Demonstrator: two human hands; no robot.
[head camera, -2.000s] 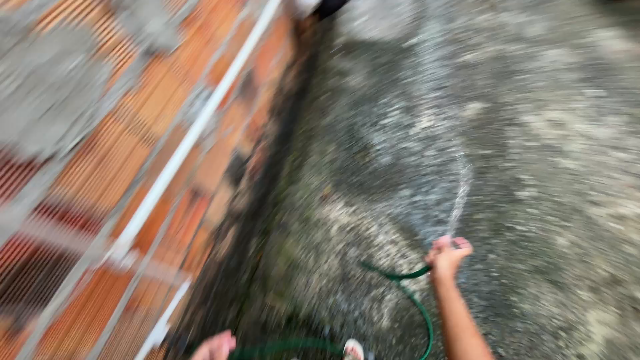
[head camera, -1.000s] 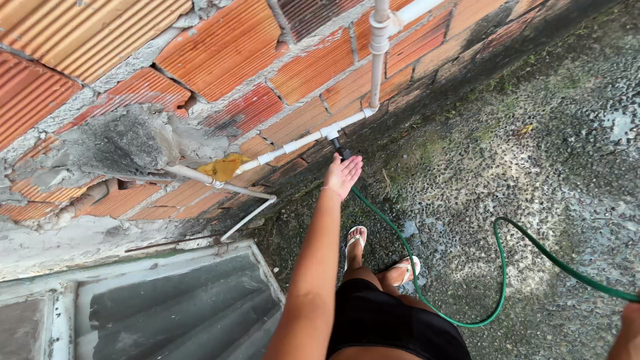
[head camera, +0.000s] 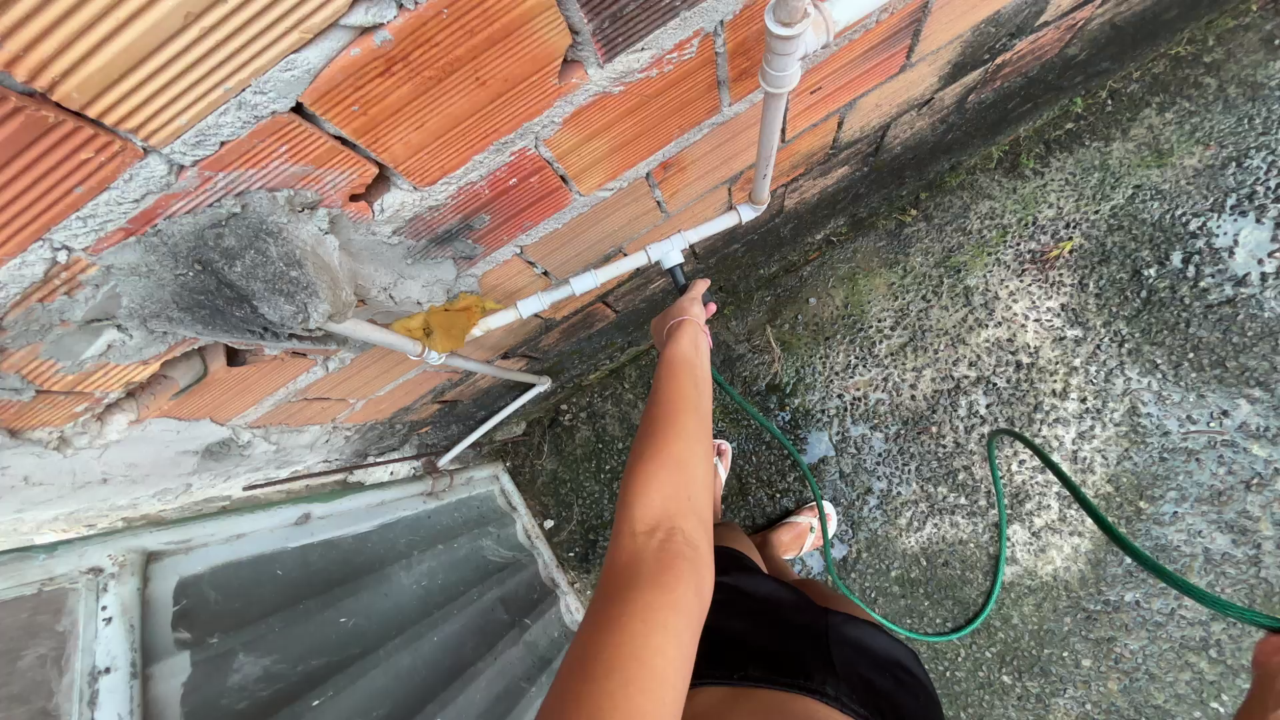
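My left hand (head camera: 686, 311) is closed around the black tap (head camera: 679, 277) that comes off a tee in the white PVC pipe (head camera: 622, 266) along the brick wall. Its fingers hide most of the tap. From below that hand the green garden hose (head camera: 998, 520) runs down past my feet, loops on the wet ground and rises to the right edge. There my right hand (head camera: 1265, 660) shows only in part, touching the hose end that leaves the view; its grip is mostly cut off.
A hollow-brick wall (head camera: 440, 90) with rough mortar fills the upper left. An upright pipe (head camera: 770, 140) meets the white one. A metal-framed window (head camera: 350, 590) lies at lower left. My feet in white flip-flops (head camera: 805, 530) stand on rough, wet concrete (head camera: 1100, 330).
The view has swung from the ground toward the wall. My left hand, spread with extended fingers at the tap one second ago, is now closed around it.
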